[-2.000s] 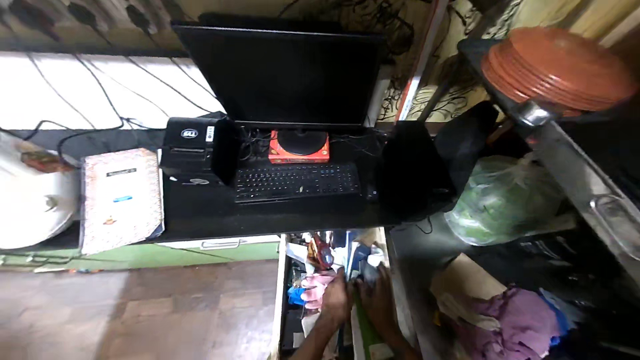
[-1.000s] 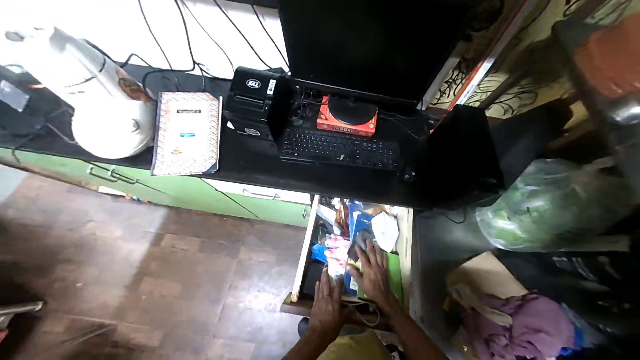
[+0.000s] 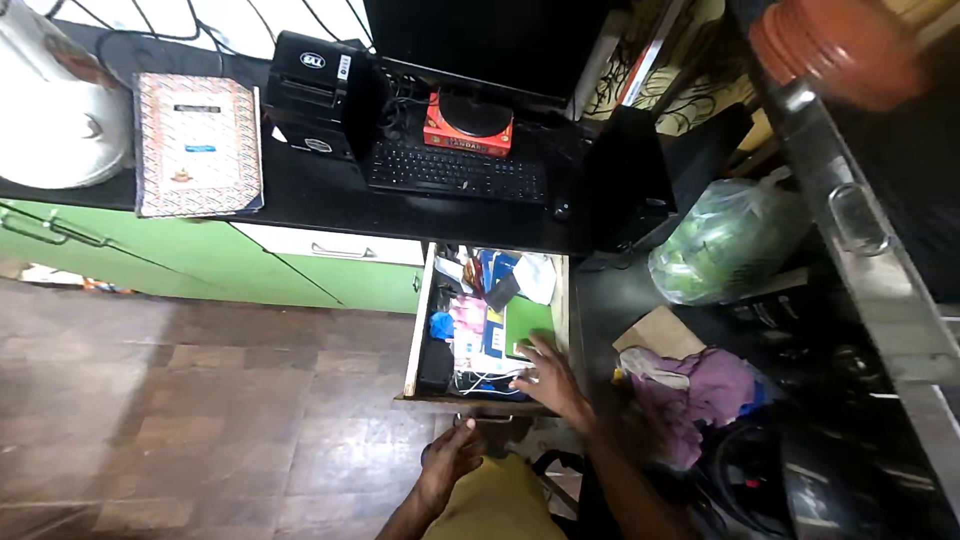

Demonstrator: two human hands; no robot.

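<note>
An open drawer (image 3: 412, 330) juts out below the black desk, packed with papers, a green book (image 3: 529, 322), a dark blue booklet, a pink item, a blue crumpled item (image 3: 442, 325), a white crumpled item (image 3: 535, 277) and a white cable (image 3: 480, 382). My right hand (image 3: 551, 379) is over the drawer's front right part, fingers spread near the lower edge of the green book, with nothing seen in it. Just outside the drawer front, by its metal handle (image 3: 491, 418), is my left hand (image 3: 454, 450), fingers partly curled; whether it touches the handle is unclear.
The desk bears a keyboard (image 3: 457, 172), a mouse (image 3: 561, 206), a monitor, a red box (image 3: 469, 135), a black printer (image 3: 311, 94) and a patterned folder (image 3: 199, 146). Right of the drawer lie a purple cloth (image 3: 720, 386) and a plastic bag (image 3: 724, 240). A metal shelf edge rises at right.
My left hand has moved out of the drawer to its front edge. My right hand has drawn back from the middle of the contents toward the drawer's front.
</note>
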